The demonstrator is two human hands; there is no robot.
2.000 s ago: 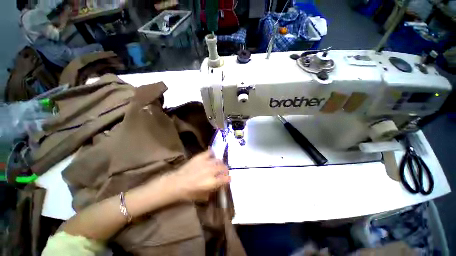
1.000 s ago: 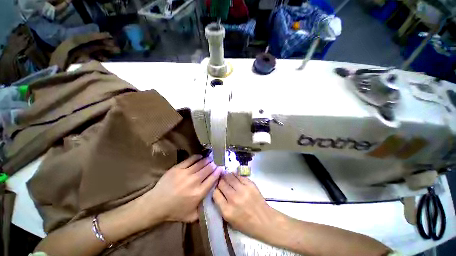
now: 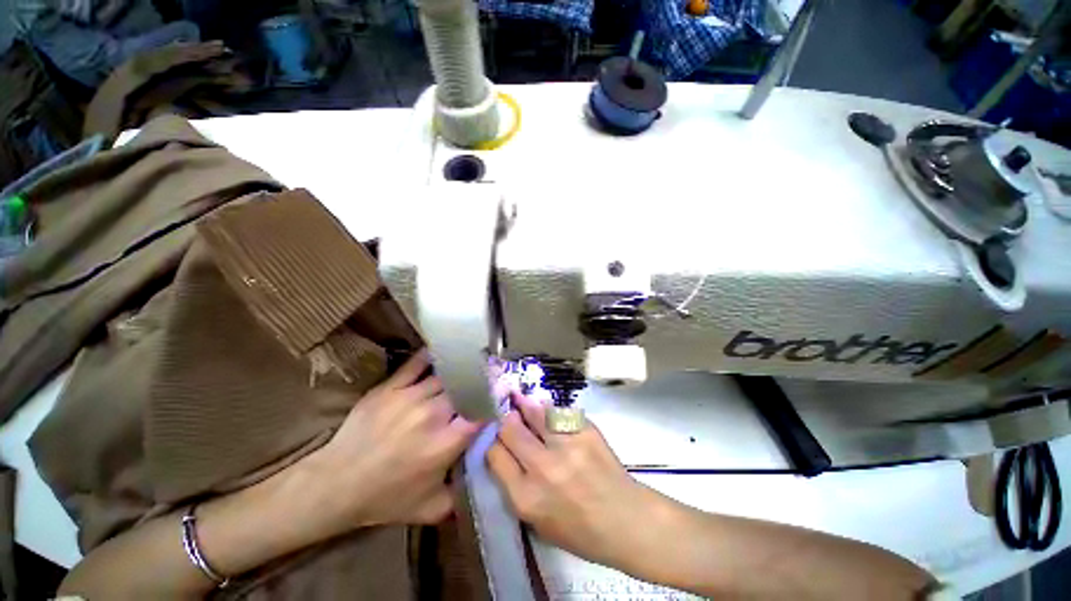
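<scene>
The brown garment piece lies in a large heap left of the needle. A pale strip runs along its edge from the needle area towards me. My left hand presses on the brown cloth left of the strip, its fingertips partly hidden behind the machine head. My right hand has its fingertips on the strip's right edge, just below the lit needle area. The needle is hidden by glare and the head. The white sewing machine stands over the work.
A long black-handled tool lies under the machine arm. Black-handled scissors lie at the table's right end. A dark blue bobbin and a ribbed post stand on the machine's top. More brown cloth lies beyond the table at the far left.
About two seconds ago only my left arm reached over the cloth; both hands are now at the needle area. The view has moved closer to the machine. Over the last second the hands keep nearly the same place.
</scene>
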